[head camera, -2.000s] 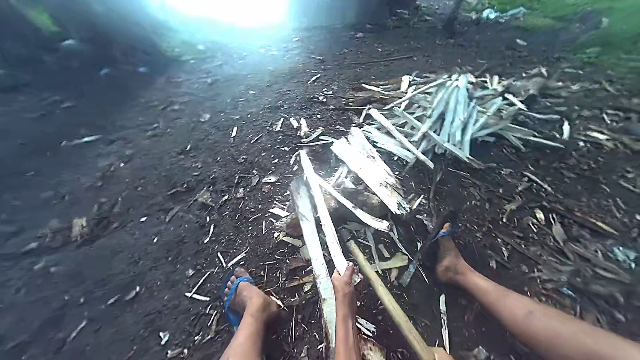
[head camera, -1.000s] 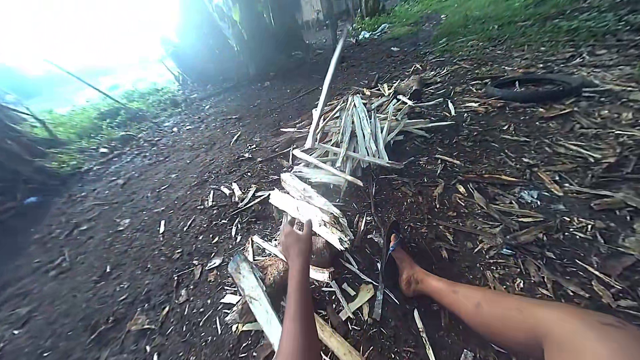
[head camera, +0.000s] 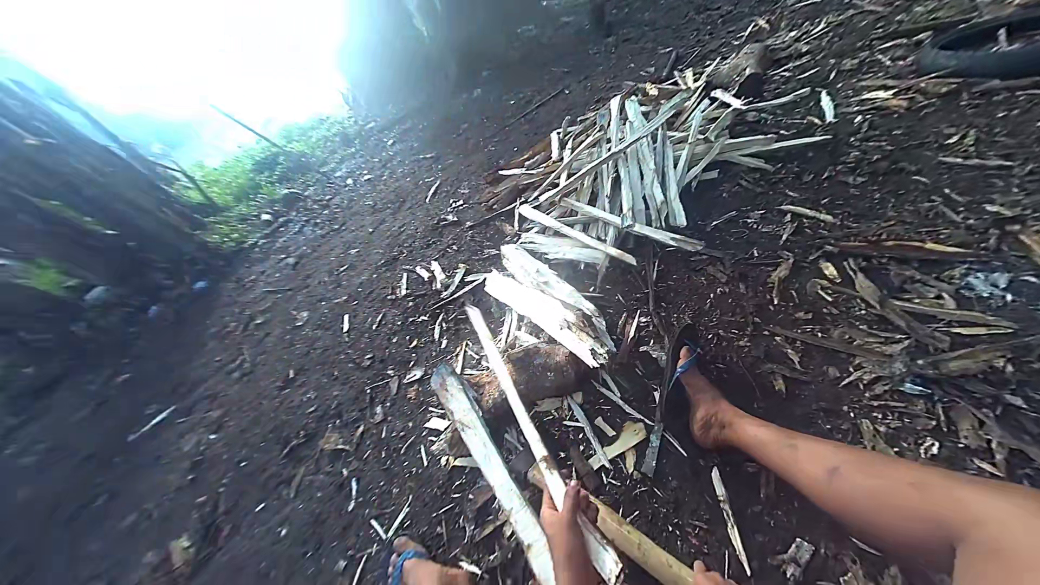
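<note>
My left hand (head camera: 569, 520) is closed around a narrow split wood stick (head camera: 513, 398) that points up and away over a short log (head camera: 540, 372). Left of it, a wider split piece (head camera: 491, 471) leans with its far end at the log. At the bottom edge, only the fingers of my right hand (head camera: 708, 574) show, at the near end of a thick wooden handle (head camera: 638, 540). The handle's far end lies behind my left hand, and what it carries is not clear. Two broad pale split slabs (head camera: 548, 309) rest at the far side of the log.
A pile of split sticks (head camera: 642, 162) lies beyond the slabs, with a thicker log (head camera: 743, 69) behind it. My sandalled feet (head camera: 707, 406) (head camera: 426, 569) stand on either side. Wood chips and bark litter the dark soil. A tyre (head camera: 983, 53) lies at the upper right.
A second ago my left hand was over the pale slabs; now it is back near me, around a narrow stick. A long stick that stood up over the pile now lies across it.
</note>
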